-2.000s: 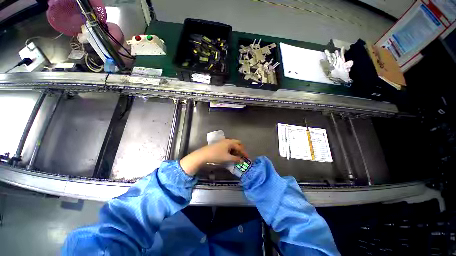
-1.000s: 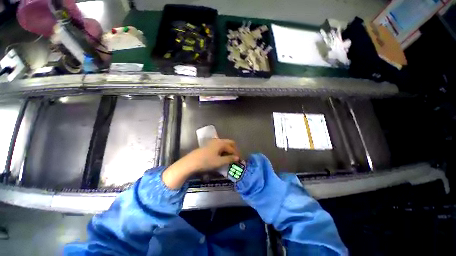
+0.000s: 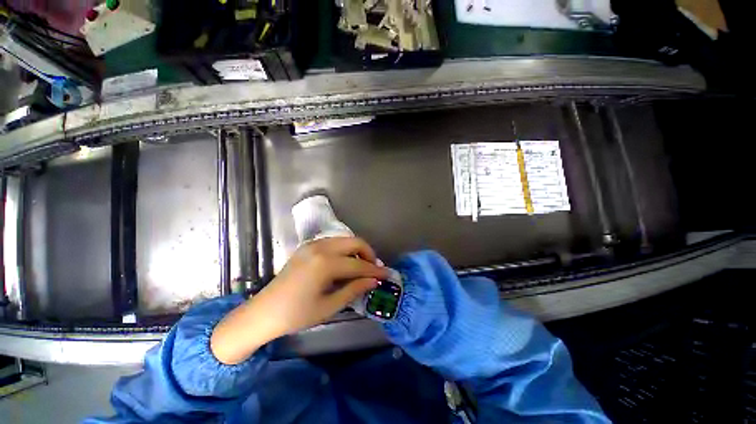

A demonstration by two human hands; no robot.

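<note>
My left hand (image 3: 311, 280) is bare and comes from the left. Its thumb and fingertips are pinched together at the edge of the smartwatch (image 3: 384, 300). The watch is on my right wrist, at the blue cuff, with its dark screen lit by green blocks. My right hand (image 3: 315, 217) wears a white knit glove and points up and left. Its middle is hidden under my left hand, and whether it holds anything cannot be seen.
Near conveyor rail (image 3: 530, 302) runs under my forearms. A record sheet (image 3: 497, 178) with a yellow-orange tool (image 3: 525, 184) lies on the steel bed at right. Beyond the far rail (image 3: 398, 87) stand a black parts bin (image 3: 240, 69) and a bin of beige clips (image 3: 390, 25).
The view has moved closer and down, so the bins are now cut off at the top. Both hands remain together at the watch; more of the glove shows.
</note>
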